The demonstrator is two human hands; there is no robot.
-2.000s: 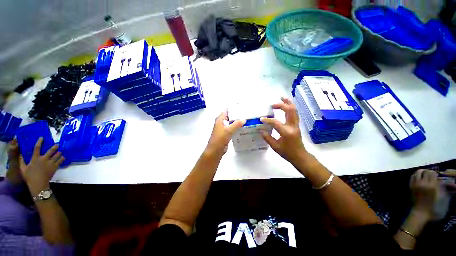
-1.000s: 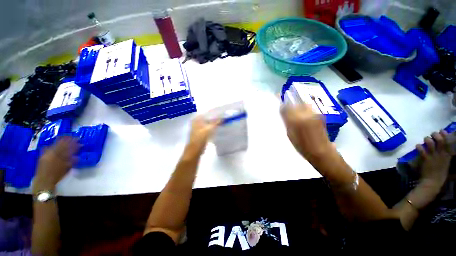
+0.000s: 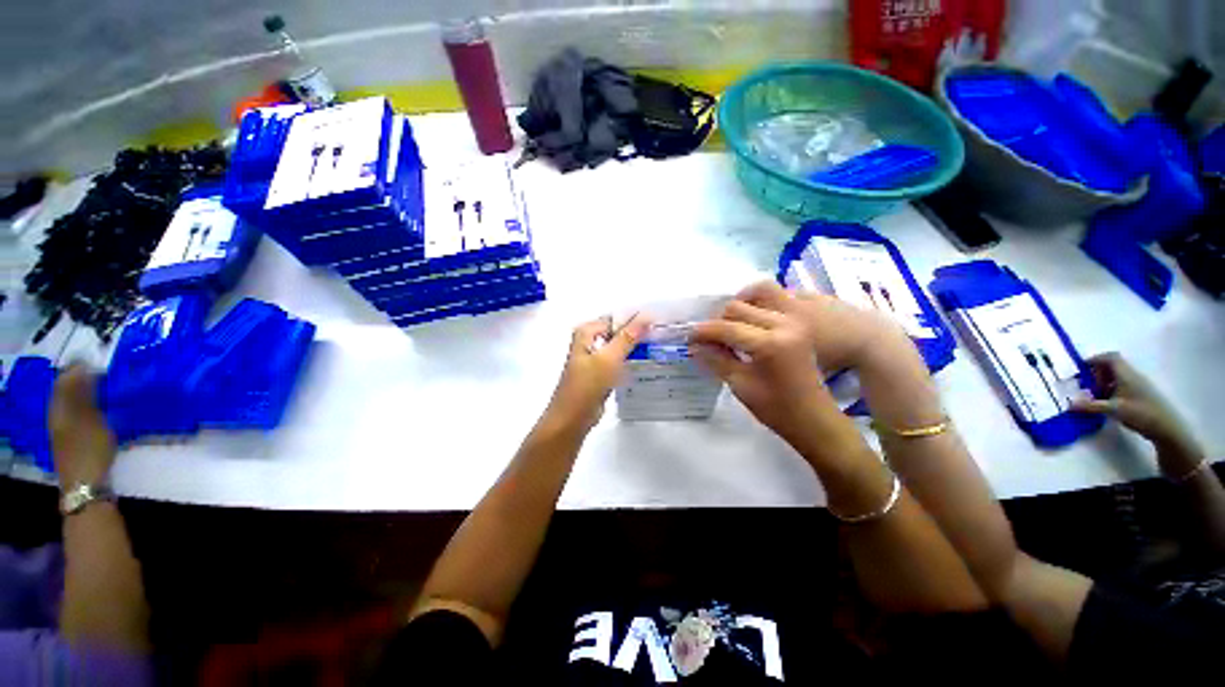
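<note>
A retail box (image 3: 668, 392) stands on end on the table in front of me, grey-printed side facing me. My left hand (image 3: 595, 373) pinches its upper left edge between thumb and fingers. My right hand (image 3: 760, 360) pinches at the upper right, by the blue end flap. The fingers hide part of the top. Open boxes (image 3: 880, 285) are stacked right of my right hand, partly hidden by a neighbour's forearm. Closed boxes (image 3: 466, 222) form a tall stack left of centre.
A neighbour's arm (image 3: 927, 416) crosses beside my right arm; another hand (image 3: 1126, 399) touches an open box (image 3: 1024, 352). At left, a watch-wearing hand (image 3: 83, 423) is by blue trays (image 3: 249, 365). Behind are a green basket (image 3: 766, 172), red bottle (image 3: 480, 91) and dark cloth (image 3: 578, 110).
My right hand has come back from the open stack to the box. The right neighbour's arm has reached in beside it. The left neighbour's hand has moved left.
</note>
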